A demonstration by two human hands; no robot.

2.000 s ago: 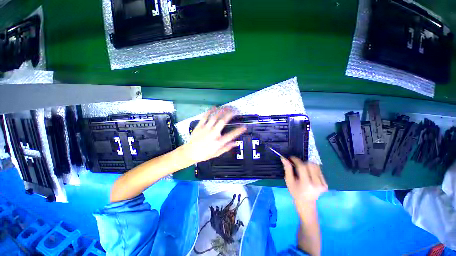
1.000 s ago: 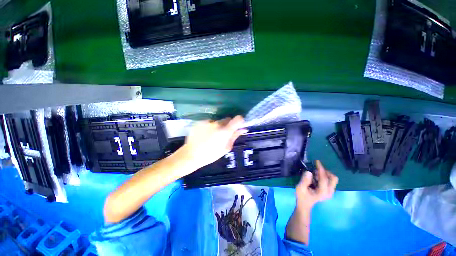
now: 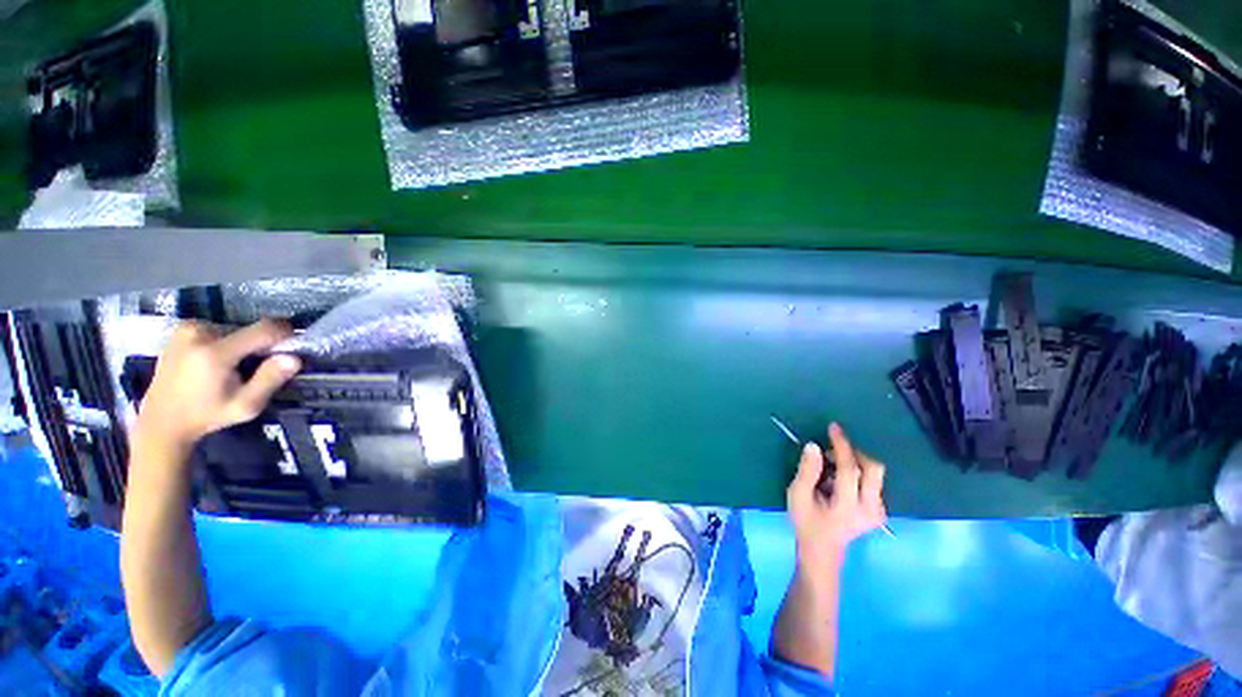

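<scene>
My left hand [image 3: 218, 388] grips the upper edge of a black moulded panel [image 3: 388, 443] together with its silvery protective sheet [image 3: 395, 320], at the left of the bench. The panel has two white bracket-shaped marks near its middle and covers most of another panel beneath or behind it. My right hand [image 3: 838, 490] is over the front part of the bench, fingers curled around a slim pale hand tool [image 3: 786, 429] whose tip points up and left.
A strip pile [image 3: 1001, 381] lies at bench right. A panel stack [image 3: 68, 395] stands at far left, below a grey metal rail [image 3: 204, 259]. The green conveyor [image 3: 885, 123] carries spaced panels on sheets. A white sleeve [image 3: 1171, 565] shows at right.
My left hand has moved the panel and its sheet from the bench middle to the left, over the other panel. My right hand stays near its place with the tool. The conveyor panels have shifted right.
</scene>
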